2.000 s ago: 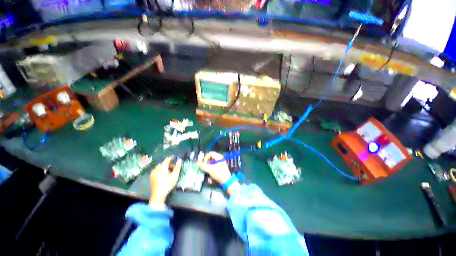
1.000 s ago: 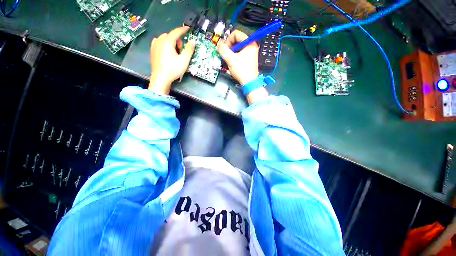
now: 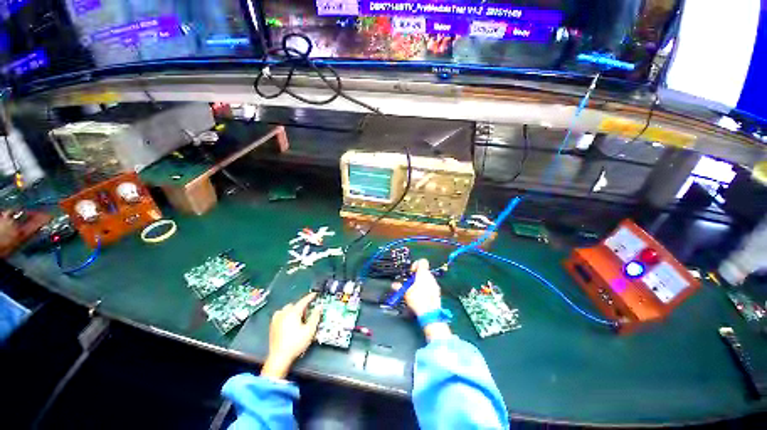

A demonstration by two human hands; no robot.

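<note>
A green TV main board [image 3: 338,317] lies at the bench's front edge, with dark leads at its back sockets. My left hand [image 3: 292,334] is at the board's left edge, fingers apart; it seems to touch the edge without a grip. My right hand [image 3: 423,296] is right of the board, clear of it, and holds a blue pen [image 3: 400,294]. A blue strap [image 3: 434,317] is on my right wrist. The remote is largely hidden at my right hand. A small red plug [image 3: 363,332] lies at the board's right side.
Two boards [image 3: 235,306] lie left, another [image 3: 489,309] right. Black cables [image 3: 389,263] and white leads [image 3: 311,247] lie behind. An oscilloscope [image 3: 406,185] stands at the back, an orange-red meter box [image 3: 632,273] right, another [image 3: 109,208] left. A blue cord [image 3: 547,277] crosses the mat. Screens [image 3: 454,38] hang above.
My right hand has moved off the board to the right with the pen. My left hand stays at the board's left side. The view has tilted up again; a screen with a purple menu shows.
</note>
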